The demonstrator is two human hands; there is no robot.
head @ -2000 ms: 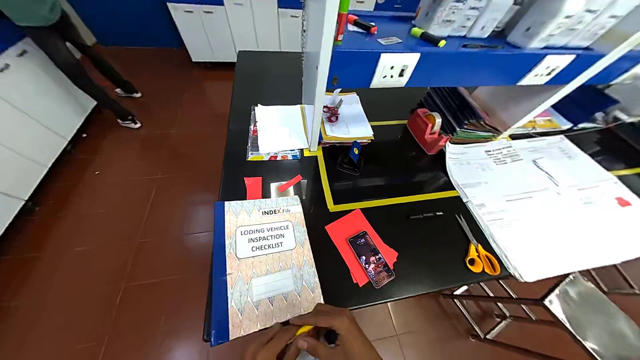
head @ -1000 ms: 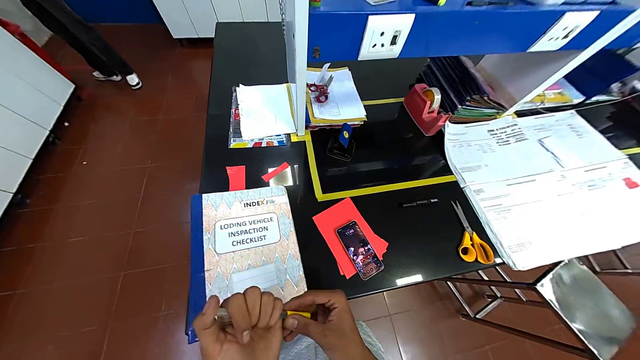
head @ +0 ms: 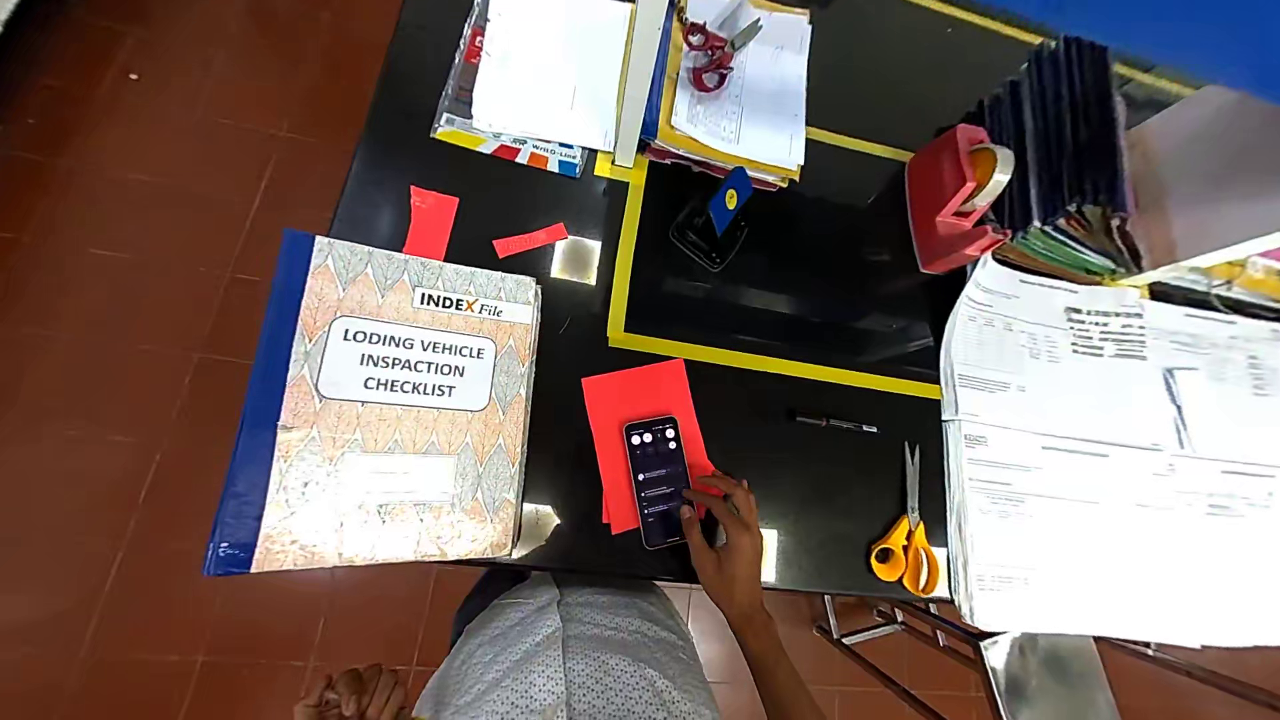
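My right hand point(head: 727, 540) rests at the right edge of a smartphone point(head: 658, 482), its fingertips on the lit screen. Under the phone are red paper sheets point(head: 640, 395). My left hand point(head: 355, 692) is low at the bottom edge of the view, fingers curled; a bit of yellow shows beside it, and what it may hold is hidden. An index file point(head: 400, 430) with a blue spine lies on the black desk to the left of the phone. Orange-handled scissors point(head: 908, 540) and a pen point(head: 835, 422) lie to the right.
Stacked printed papers point(head: 1110, 480) cover the desk's right side. Behind them stand a red tape dispenser point(head: 950, 205) and upright folders point(head: 1050, 150). Red-handled scissors point(head: 710, 60) lie on papers at the back. Red strips point(head: 431, 222) are above the file. A metal stool point(head: 1050, 675) stands below.
My hands, together by the file's lower edge one second ago, are apart: the right is at the phone, the left lower down. The phone's screen shows something different. The view has tilted down.
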